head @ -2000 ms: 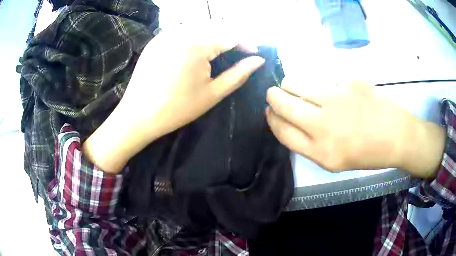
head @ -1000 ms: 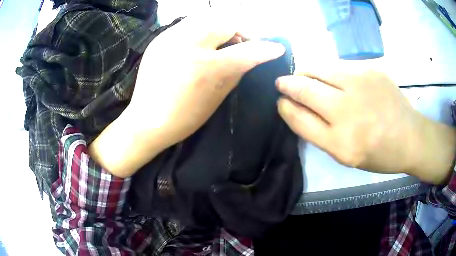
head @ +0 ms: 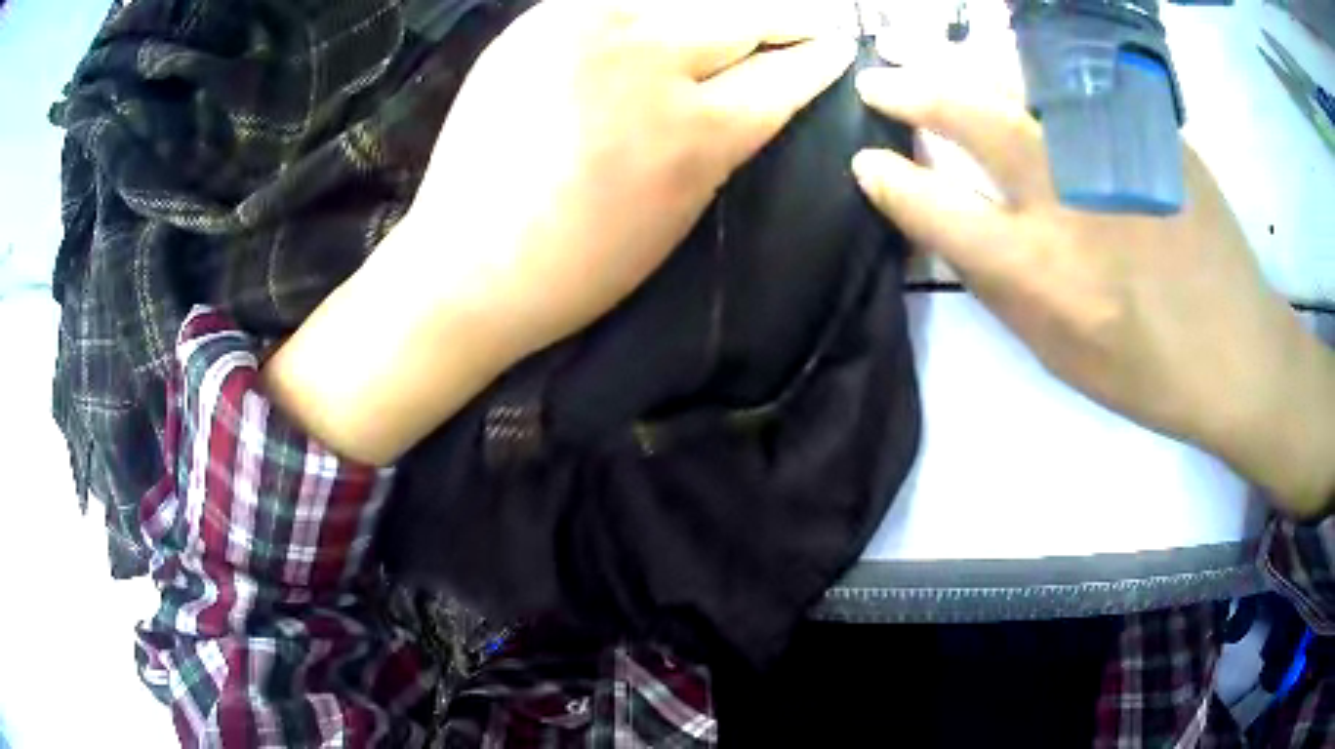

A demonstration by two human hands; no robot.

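The dark lining (head: 688,512) lies on the machine table and hangs over its front edge. The dark plaid garment piece (head: 161,220) is bunched at the left. My left hand (head: 586,190) lies over the upper part of the lining, its fingertips near the needle area (head: 874,47) at top centre. My right hand (head: 1098,278) is at the lining's upper right edge, thumb and index finger apart, the fingertips at the cloth. Small shiny metal shows just beyond the fingertips. Whether either hand pinches the cloth is hard to tell in the glare.
A blue translucent cylindrical attachment (head: 1113,132) stands at the upper right, in front of part of my right hand. A grey measuring strip (head: 1025,588) runs along the table's curved front edge. Thread snips (head: 1300,81) lie at the far right. A bit of blue shows at the lower right.
Both hands and the upper lining have moved up toward the needle area. My right thumb and index finger have spread apart. The blue attachment appears lower and further right, and metal now shows at top centre.
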